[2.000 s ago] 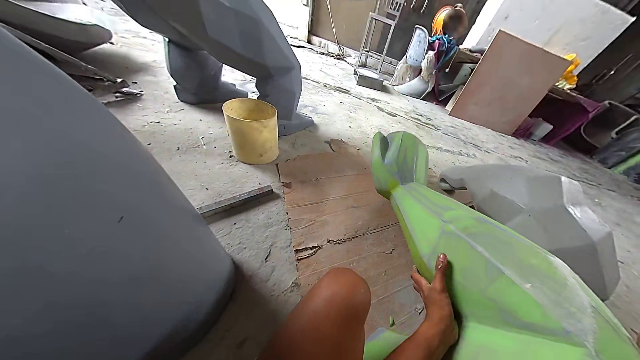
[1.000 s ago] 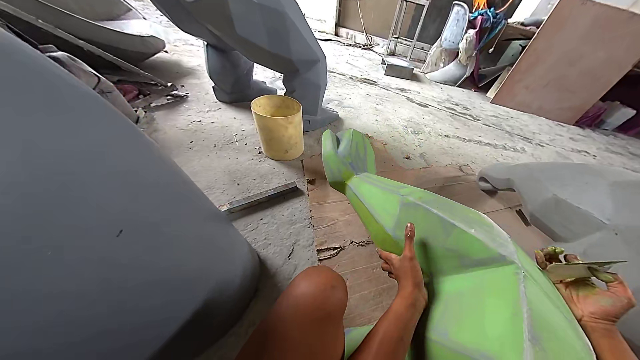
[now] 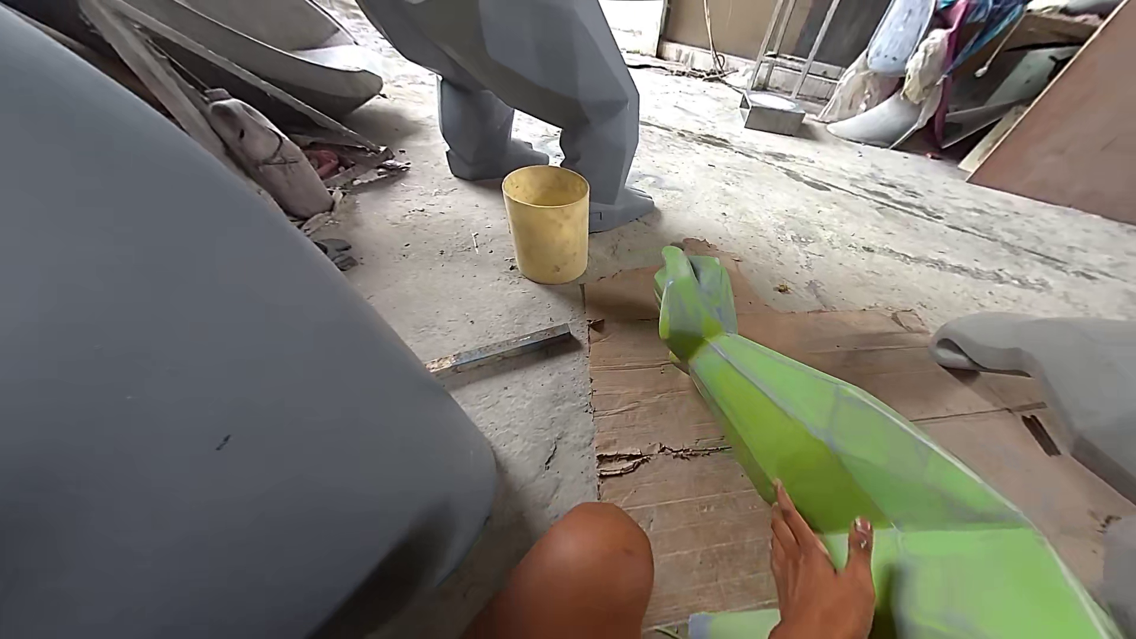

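Observation:
My left hand (image 3: 821, 568) rests with spread fingers against the near side of a green faceted sculpture piece (image 3: 852, 444), thumb and fingertips touching its surface. The piece narrows to a folded, fist-like end (image 3: 697, 297) that points away from me, and grey filler or seam lines cross it. It lies over flattened brown cardboard (image 3: 674, 506) on the floor. My right hand is outside the view.
A large grey form (image 3: 222, 373) fills the left. A yellow plastic bucket (image 3: 548, 231) stands before grey sculpted legs (image 3: 568, 80). A metal bar (image 3: 501, 349) lies on the concrete. Another grey piece (image 3: 1074, 373) is at right, and a leaning board (image 3: 1074, 124) stands behind.
My right hand, holding a flat scraper-like tool at the right one second ago, has left the view. My left hand stays against the green piece. The view has turned left.

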